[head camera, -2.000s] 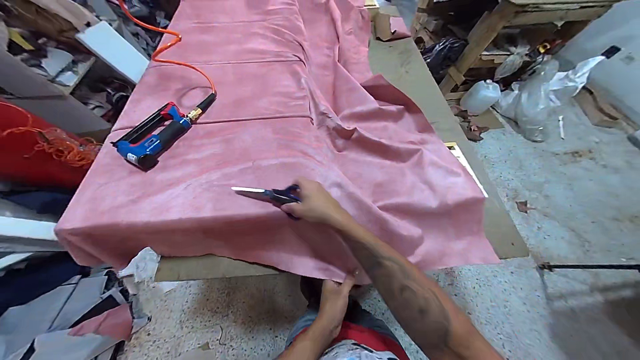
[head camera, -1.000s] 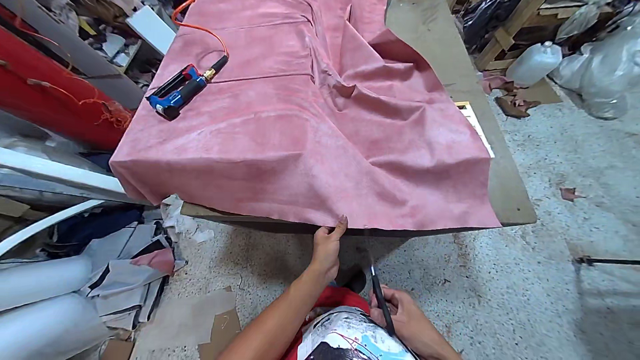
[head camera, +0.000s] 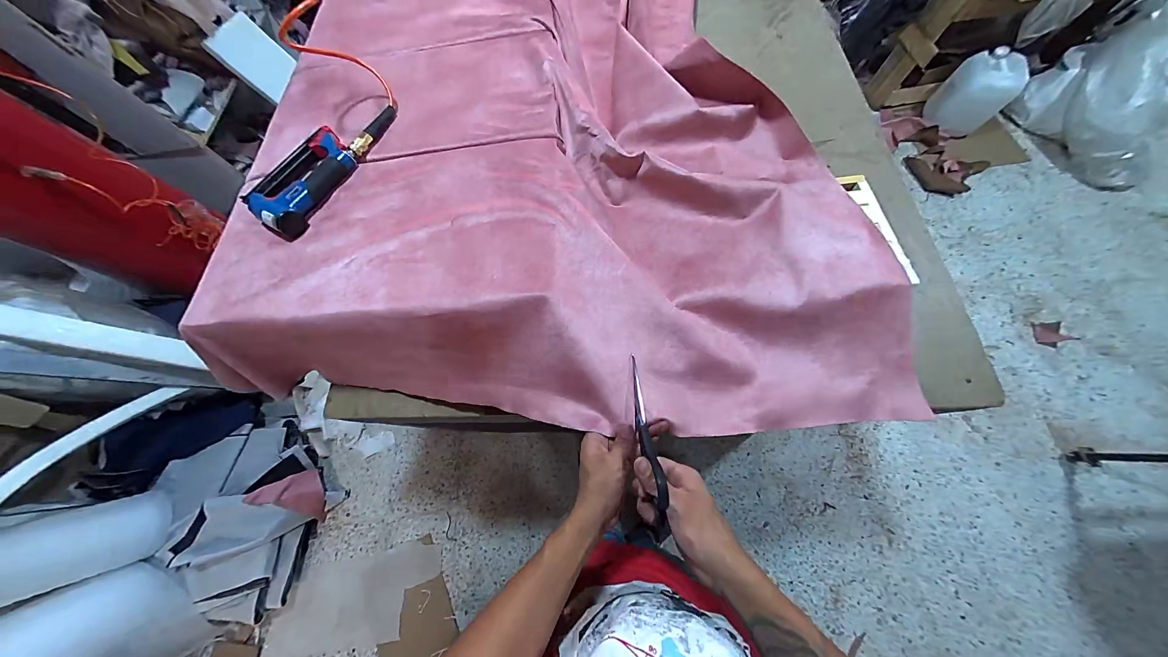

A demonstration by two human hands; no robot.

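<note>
Pink fabric [head camera: 474, 255] lies over a padded piece on the table and hangs over its front edge. My left hand [head camera: 604, 470] pinches the fabric's front hem. Right beside it, my right hand [head camera: 675, 502] grips dark-handled scissors [head camera: 650, 447] upright, with their blades pointing away from me over the fabric near the hem. Whether the blades are cutting cannot be told. A blue and black pneumatic stapler [head camera: 301, 187] rests on the fabric at upper left, joined by a brass fitting to an orange air hose [head camera: 351, 59].
The table's board [head camera: 954, 365] shows at the right and front. A yellow-edged white strip [head camera: 881, 228] lies on it. Fabric scraps [head camera: 237, 520] and white rolls [head camera: 82, 547] fill the lower left. A plastic jug [head camera: 976, 91] and bags [head camera: 1109, 119] stand on the floor at upper right.
The scissors first lay over the fabric in my right hand, then were down near my body; now they are up at the hem. My left hand has shifted right along the hem, beside my right hand.
</note>
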